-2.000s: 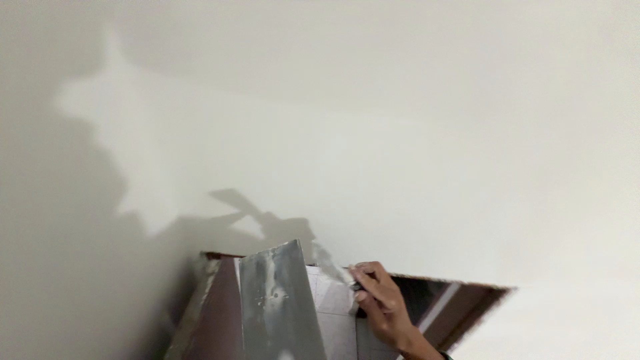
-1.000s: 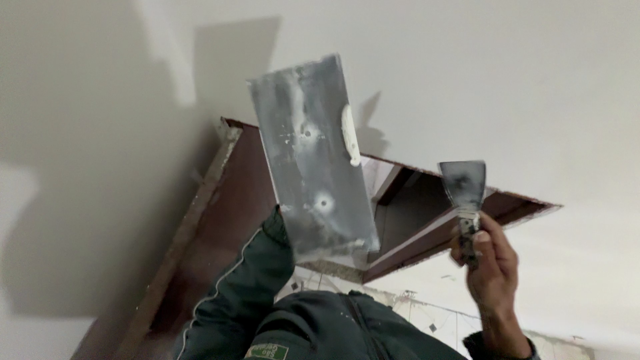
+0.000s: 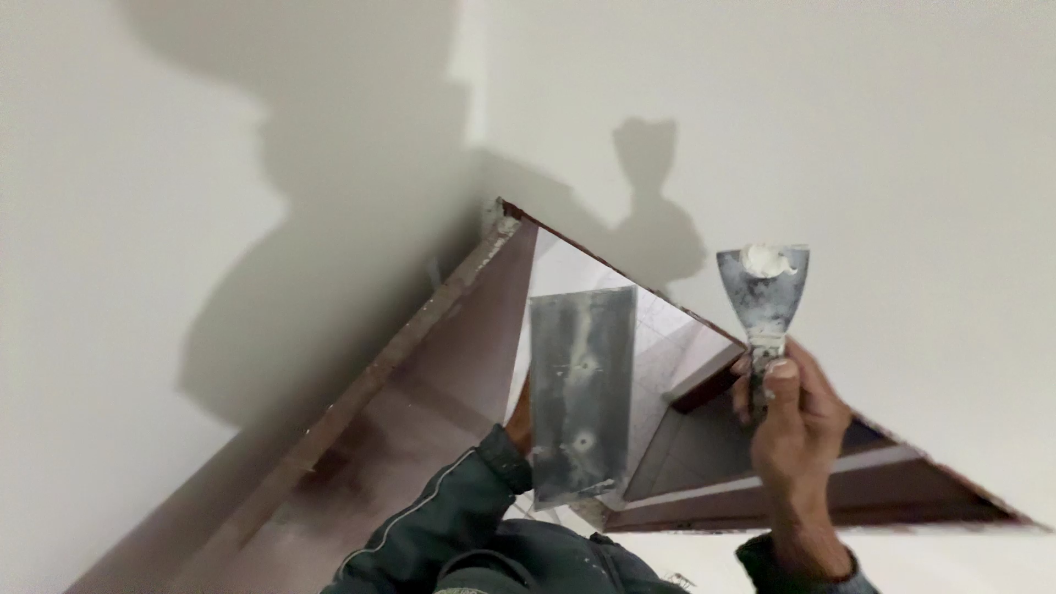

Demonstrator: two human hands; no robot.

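Observation:
My right hand (image 3: 796,412) grips the handle of a putty knife (image 3: 761,289), its blade upright with a lump of white filler (image 3: 766,260) near the top edge. My left hand (image 3: 521,417) is mostly hidden behind a flat rectangular steel trowel (image 3: 584,396), which it appears to hold from the back. The trowel's face bears whitish smears and two round marks. The knife is to the right of the trowel, apart from it. Both tools are in front of a dark red-brown door frame (image 3: 396,355).
White walls meet in a corner above the frame; the right-hand wall (image 3: 907,165) and left-hand wall (image 3: 99,206) carry shadows or light. The frame's edge is rough with filler. A tiled surface (image 3: 577,264) shows through the opening.
The white filler at the trowel's right edge one second ago is gone from there, and filler now lies on the knife blade. The trowel has moved lower in view.

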